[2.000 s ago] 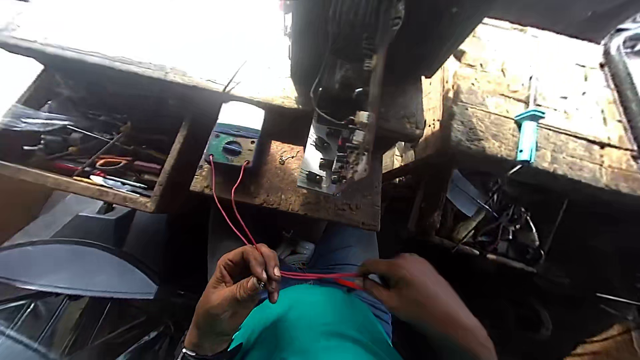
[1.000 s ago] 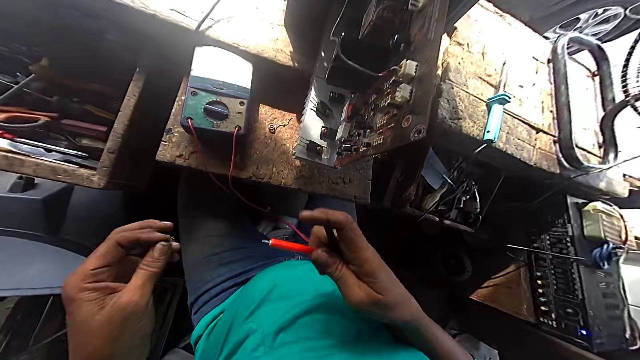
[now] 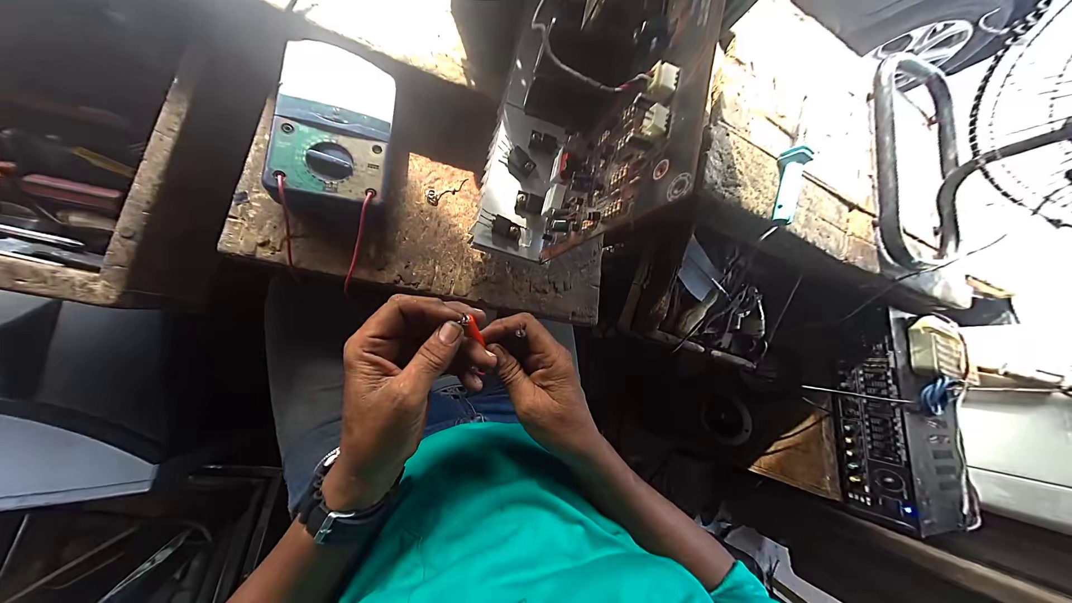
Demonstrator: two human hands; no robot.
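Observation:
My left hand (image 3: pixel 410 360) and my right hand (image 3: pixel 536 373) meet above my lap, both on a red test probe (image 3: pixel 475 332). The left fingers pinch it near its metal end, and the right thumb and finger hold its lower part. A small round metal piece (image 3: pixel 520 332) shows at my right fingertips; I cannot tell what it is. An analog multimeter (image 3: pixel 330 134) lies on the wooden bench beyond, with two red leads (image 3: pixel 358 243) plugged into it; their lower parts are hidden. To its right stands a circuit board (image 3: pixel 620 159) with a metal heat sink (image 3: pixel 512 180).
A wooden drawer (image 3: pixel 138 201) with tools is at the left. A turquoise-handled tool (image 3: pixel 790 184) rests on the right bench near a bent metal tube frame (image 3: pixel 892 167). Below are tangled wires (image 3: pixel 741 314) and a black amplifier-like unit (image 3: pixel 879 435) with a blue light.
My hands, apart one second ago, have come together at the red probe, which only the right hand held then. The view has shifted.

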